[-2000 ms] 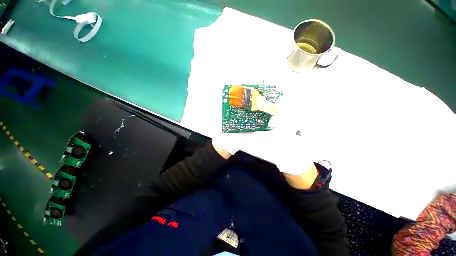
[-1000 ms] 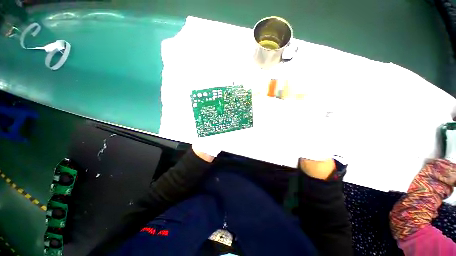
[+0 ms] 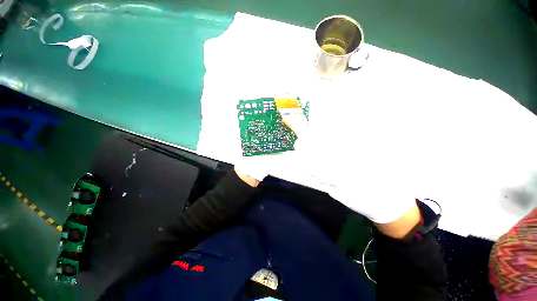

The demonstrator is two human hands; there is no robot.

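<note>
A green circuit board (image 3: 262, 129), solder side up, lies over the white sheet (image 3: 235, 64). My left hand (image 3: 252, 174), white-gloved, is at its lower edge and holds it; the fingers blend into the sheet. A brush (image 3: 291, 117) with orange bristles touches the board's upper right part, its handle running down to the right. My right hand (image 3: 380, 203), white-gloved, holds the brush; its fingers are washed out against the white. A steel cup (image 3: 338, 44) with yellowish liquid stands on the sheet above and right of the board.
A row of green boards (image 3: 75, 235) with dark round parts sits on the black side surface (image 3: 138, 188) at lower left. A white looped strap (image 3: 82, 46) lies on the green bench (image 3: 147, 76). Another person's patterned sleeve (image 3: 515, 258) shows at lower right.
The brush was off the board to the right one second ago and is now on its upper right part. The view has shifted slightly.
</note>
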